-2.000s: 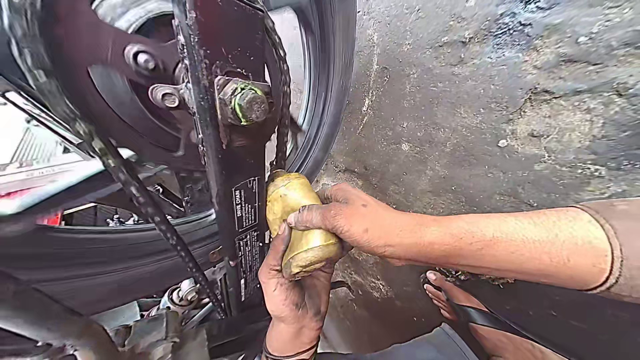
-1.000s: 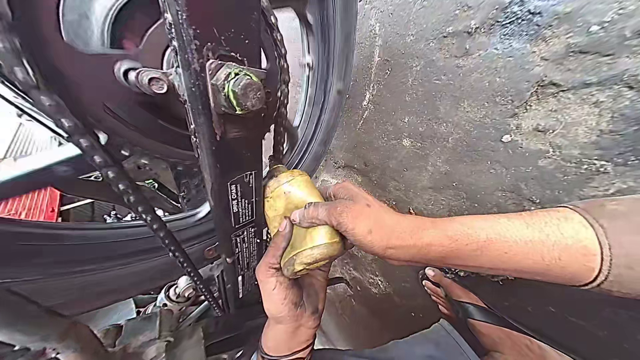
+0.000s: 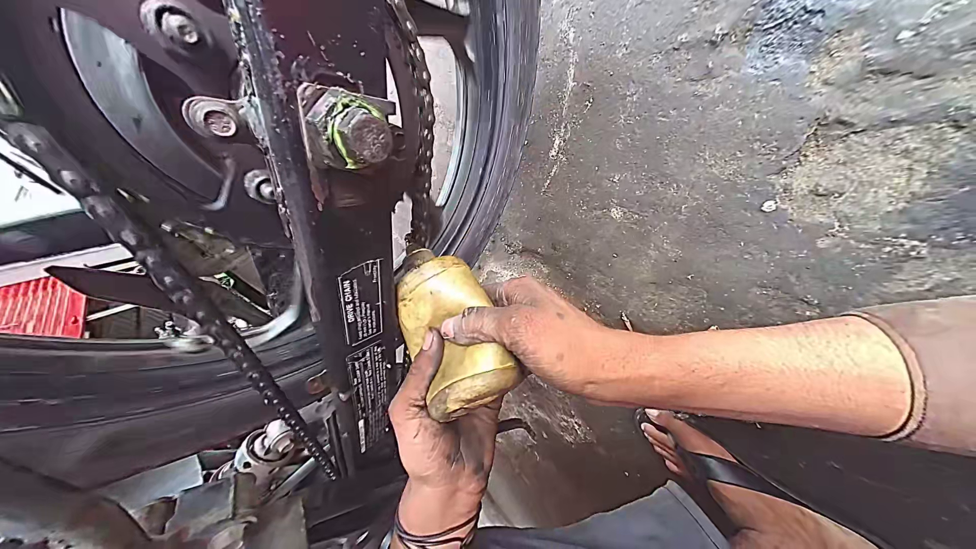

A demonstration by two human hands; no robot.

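Note:
My left hand (image 3: 446, 450) and my right hand (image 3: 534, 332) both grip a yellow plastic squeeze bottle (image 3: 446, 305), the left from below, the right from the right side. The bottle is tilted, its dark nozzle end up against the lower part of the drive chain (image 3: 422, 145), beside the swingarm (image 3: 343, 229) of a motorcycle. Just where the tip touches is hidden. Black grime covers the fingers. Above the bottle, a large axle nut (image 3: 364, 136) with green paint marks sits on the swingarm. The chain's other run (image 3: 175, 282) slants down at the left.
The rear tyre (image 3: 496, 130) curves behind the swingarm, with the sprocket carrier's bolts (image 3: 217, 118) at upper left. A footrest joint and metal parts (image 3: 267, 450) are at lower left. Rough, stained concrete floor (image 3: 686, 191) lies to the right, with a sandalled foot (image 3: 724, 473) on it.
The sprocket and wheel parts behind the swingarm have turned, their bolts now standing in other places. Both hands and the bottle have stayed nearly where they were.

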